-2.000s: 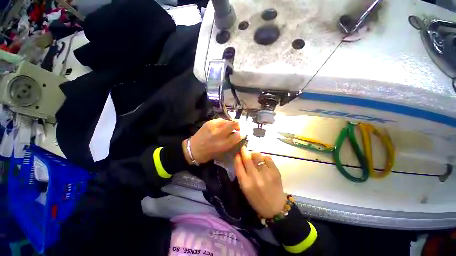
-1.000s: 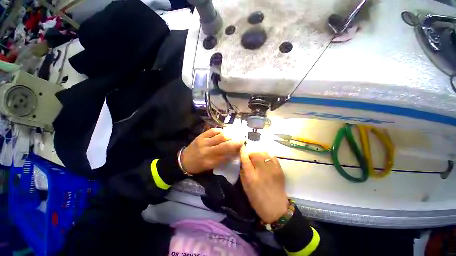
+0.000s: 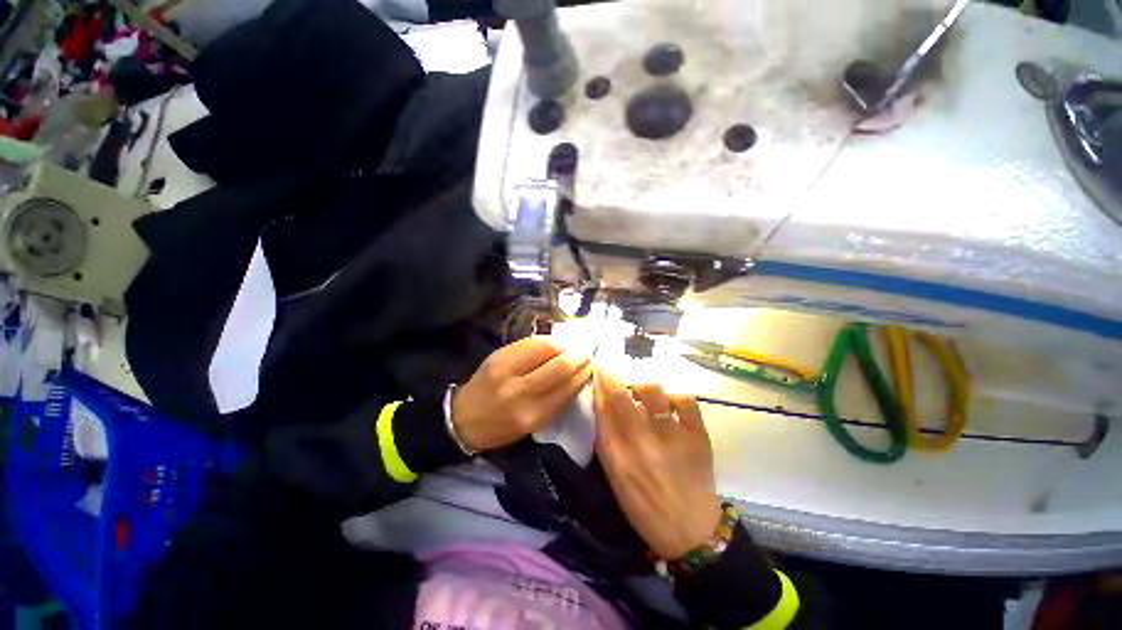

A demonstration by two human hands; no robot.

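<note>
My left hand pinches the edge of a white panel just in front of the lit needle area of the sewing machine. My right hand lies beside it, fingertips on the same edge. The white piece hangs down between my hands over black cloth. The presser foot and needle are lost in glare. A heap of black garment panels lies left of the machine, with a white inset on it.
Scissors with green and yellow handles lie right of my right hand. A blue plastic basket stands lower left. A beige second machine is far left, with colourful scraps behind it. A grey strip runs along the table's front edge.
Since two seconds ago, the white piece has come into view between my hands. My left hand has shifted slightly down. The camera view has shifted a little.
</note>
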